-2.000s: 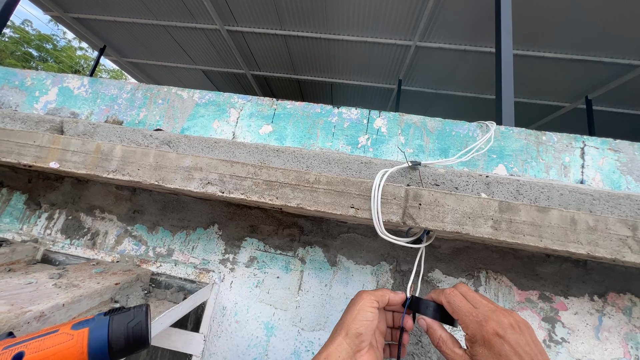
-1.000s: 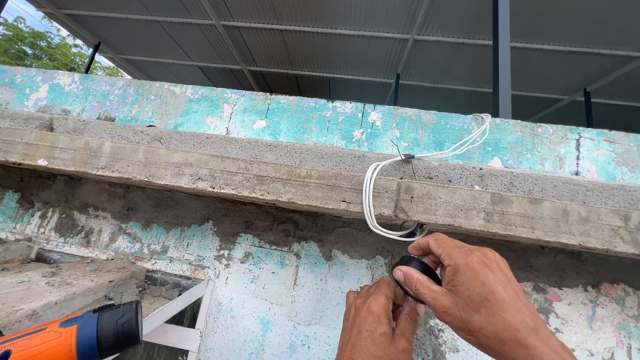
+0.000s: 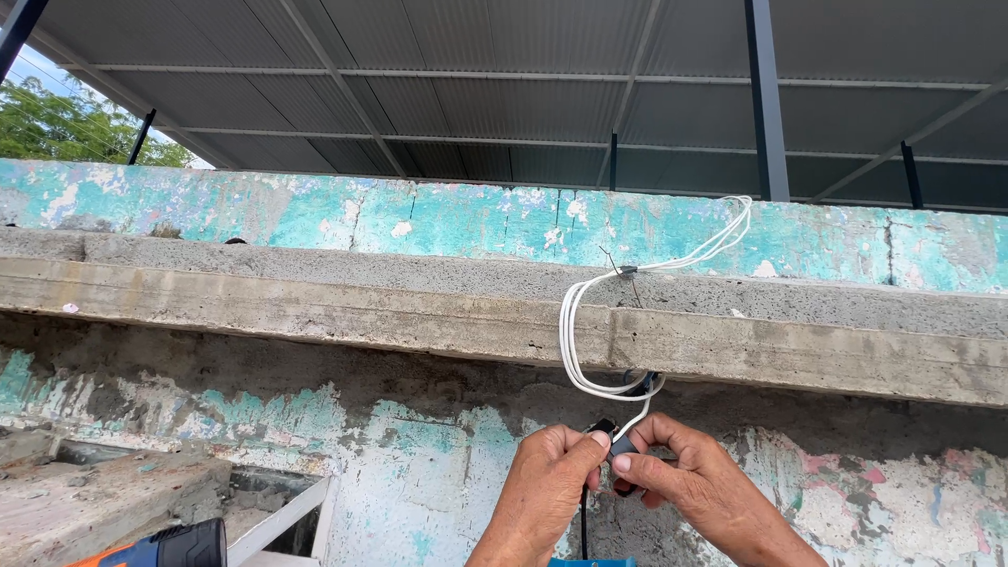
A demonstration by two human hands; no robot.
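Coiled white electrical cable (image 3: 568, 339) hangs over the concrete ledge, bound with dark tape near a thin wire. Its lower end runs down between both hands. My left hand (image 3: 551, 480) pinches a dark, tape-wrapped part of the cable, and a black cable (image 3: 583, 520) drops below it. My right hand (image 3: 677, 472) grips black electrical tape (image 3: 622, 447) close against the white cable; the fingers hide part of the tape. The fingertips of both hands nearly touch.
The concrete ledge (image 3: 315, 311) crosses the view above my hands, below a peeling turquoise wall (image 3: 472, 216). An orange and dark-blue power tool (image 3: 169, 547) is at lower left, beside a white metal frame (image 3: 279, 520). Part of a blue object (image 3: 591, 562) shows at the bottom edge.
My right hand has moved down from just under the ledge, and my left hand has turned so its thumb shows. The white cable between my hands, hidden a second ago, is visible again.
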